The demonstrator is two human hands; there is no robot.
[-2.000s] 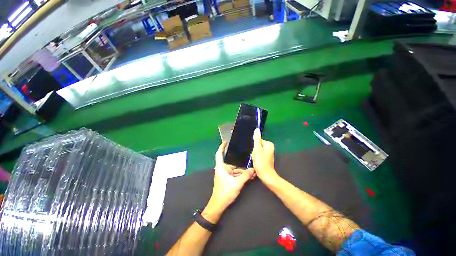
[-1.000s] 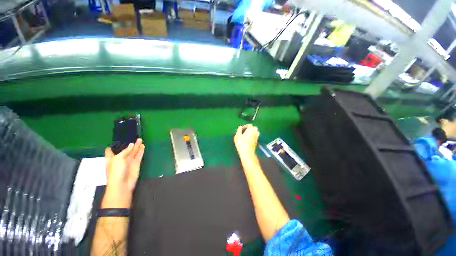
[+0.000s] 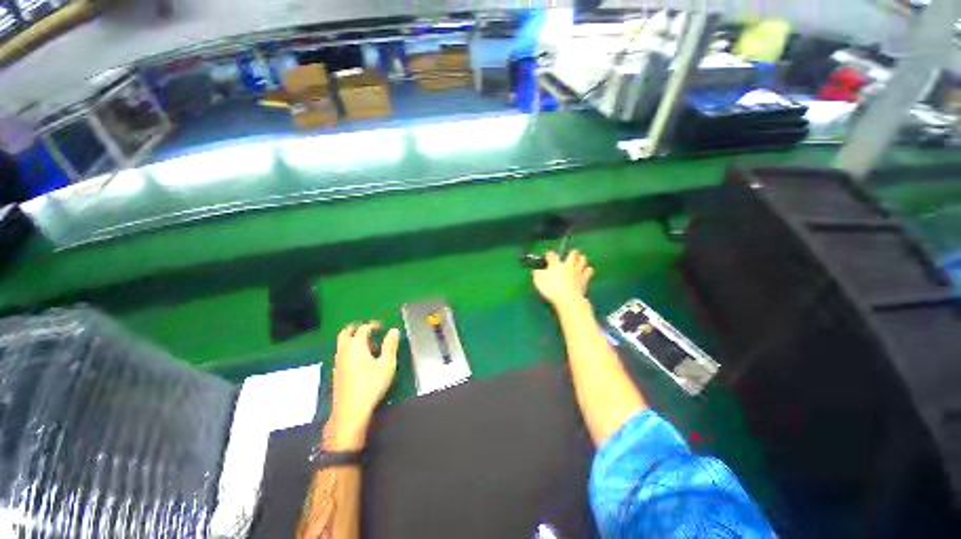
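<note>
A silver-backed display module [image 3: 426, 354] with an orange and black strip lies on the green bench at the black mat's far edge. My left hand [image 3: 364, 374] is just left of it, fingers apart and curled, holding nothing visible. A black slab [image 3: 294, 310] lies farther left. My right hand [image 3: 564, 282] reaches forward, its fingertips at a small dark frame-like piece [image 3: 535, 259]; blur hides whether they grip it. A silver phone chassis [image 3: 664, 345] with dark cutouts lies to the right of my right forearm.
A stack of clear ribbed trays [image 3: 116, 421] stands at left, beside white paper [image 3: 269, 421]. The black mat [image 3: 474, 463] lies under my forearms. A large black crate [image 3: 843, 347] fills the right. A shiny ledge [image 3: 316, 174] runs across the back.
My left hand has left the black slab and moved right, beside the display module. My right hand has moved forward to the small dark piece. The camera view has shifted.
</note>
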